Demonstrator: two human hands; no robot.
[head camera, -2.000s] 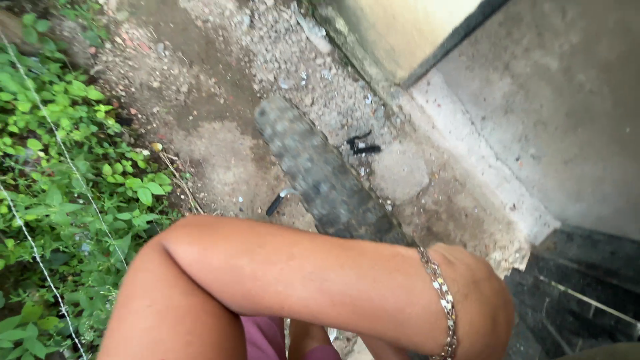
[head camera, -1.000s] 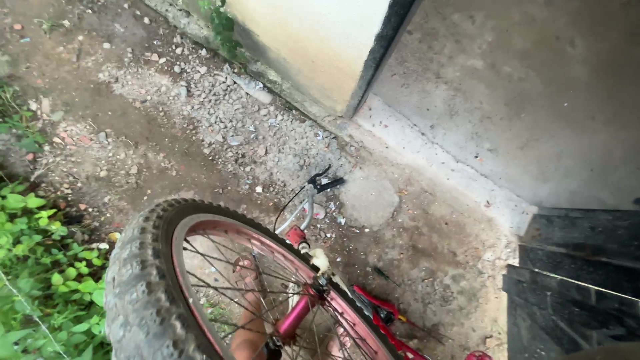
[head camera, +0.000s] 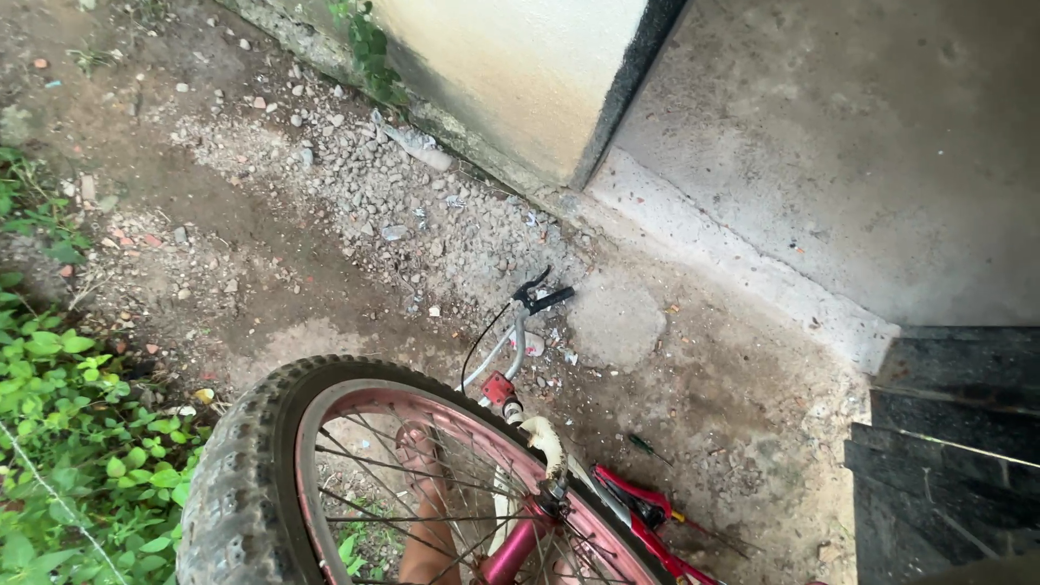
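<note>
Neither my left hand nor my right hand is in view. A bicycle stands close below me, apparently upside down. Its knobbly wheel (head camera: 244, 479) fills the lower middle, with a pink rim, thin spokes and a magenta hub (head camera: 520, 546). Past the wheel, the silver handlebar (head camera: 518, 345) reaches down to the ground, ending in a black grip (head camera: 552, 301) with a black brake lever (head camera: 532, 283). A red stem clamp (head camera: 496, 388) and a worn whitish part (head camera: 546, 439) sit beside the rim. Red frame parts (head camera: 650, 540) show at the lower right.
A sandalled foot (head camera: 418, 455) and lower leg show through the spokes. On the dirt lies a thin tool with a dark green handle (head camera: 640, 443), perhaps a screwdriver. A plastered wall (head camera: 504, 73) stands ahead, dark boards (head camera: 942, 479) at right, leafy plants (head camera: 89, 455) and wire at left.
The arm with a chain bracelet that crossed the view two seconds ago is out of sight. The wheel, earlier seen edge-on, now shows its side and spokes. The view has shifted.
</note>
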